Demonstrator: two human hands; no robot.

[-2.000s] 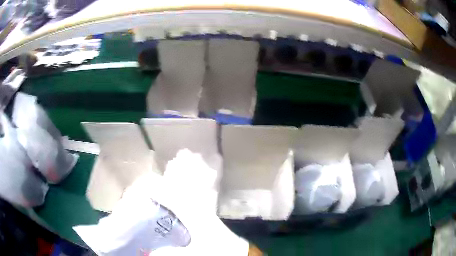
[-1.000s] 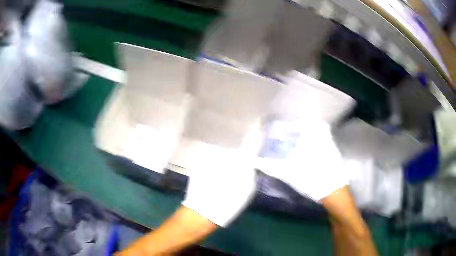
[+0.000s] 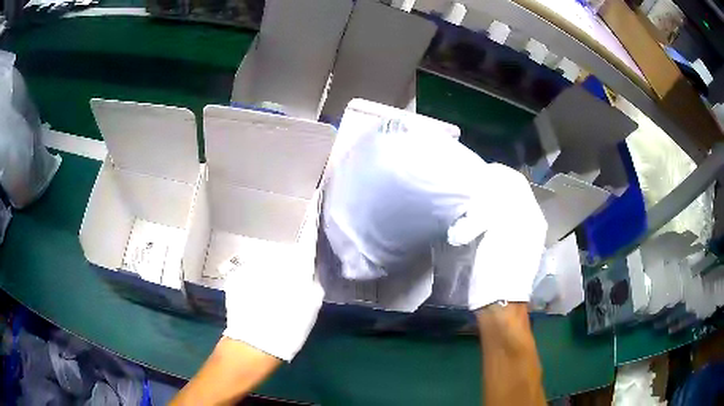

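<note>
Open retail boxes stand in a row on the green bench. The leftmost box (image 3: 147, 214) and the one beside it (image 3: 254, 206) each have a white printed piece on the floor. My right hand (image 3: 508, 234), in a white glove, holds a white bagged unit (image 3: 397, 202) over the middle box (image 3: 413, 285), partly hiding it. My left hand (image 3: 274, 297), also in a white glove, is at the front edge of the second box, its fingers washed out against the white card. Whether it grips the box I cannot tell.
More open boxes (image 3: 294, 55) stand behind the row. Another open box (image 3: 583, 131) and a blue crate part (image 3: 619, 214) are at the right. Bagged units (image 3: 24, 135) lie at the left edge. A raised shelf (image 3: 587, 40) crosses the upper right. A crate of bagged units (image 3: 79, 373) is below left.
My right hand now holds a bagged unit raised above the middle box. My left hand has moved left to the second box. The view has shifted.
</note>
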